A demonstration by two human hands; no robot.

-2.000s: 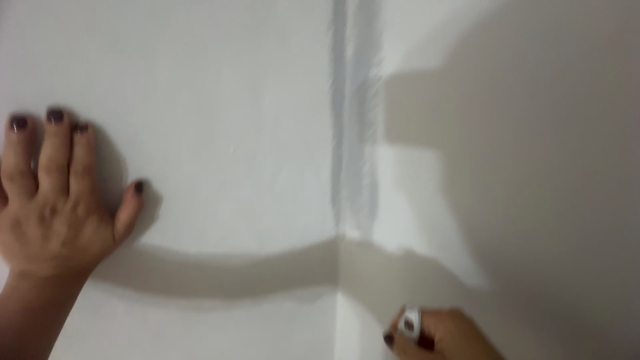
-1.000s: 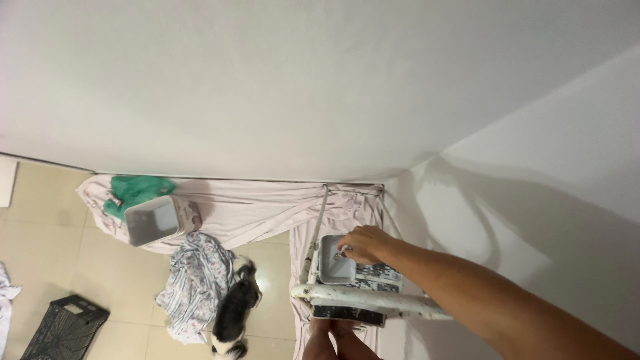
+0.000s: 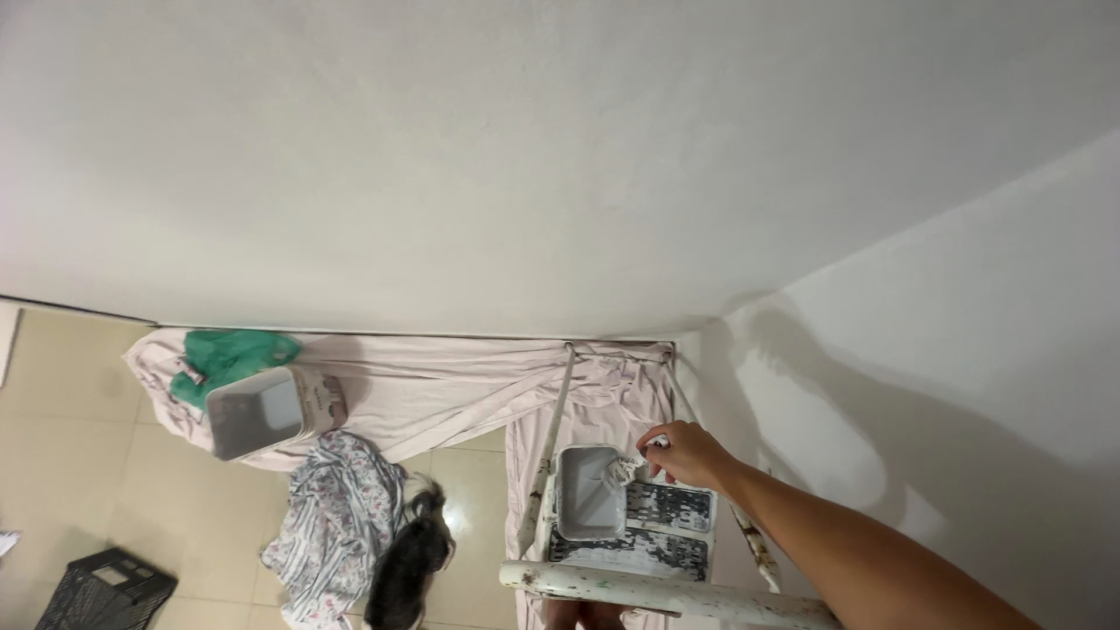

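Note:
My right hand (image 3: 687,453) is closed around a paintbrush (image 3: 621,472), whose paint-covered bristles are at the right rim of a small rectangular tub (image 3: 591,534) of light grey paint. That tub rests on the paint-spattered black-and-white step (image 3: 669,507) of a ladder. In front of the step runs the ladder's worn white tube (image 3: 612,588), near my forearm. My left hand is out of view.
Pink cloth (image 3: 411,359) lies along the wall's foot, bearing a larger paint bucket (image 3: 324,402) and a green plastic bag (image 3: 232,354). A floral cloth (image 3: 337,525), a black-and-white dog (image 3: 407,569) and a black crate (image 3: 109,591) are on the tiled floor. White walls meet at the right.
The view has swung from the wall corner down to the ladder and floor. My left hand, earlier flat on the wall, has left the view. My right hand with the brush is now at the tub's right side.

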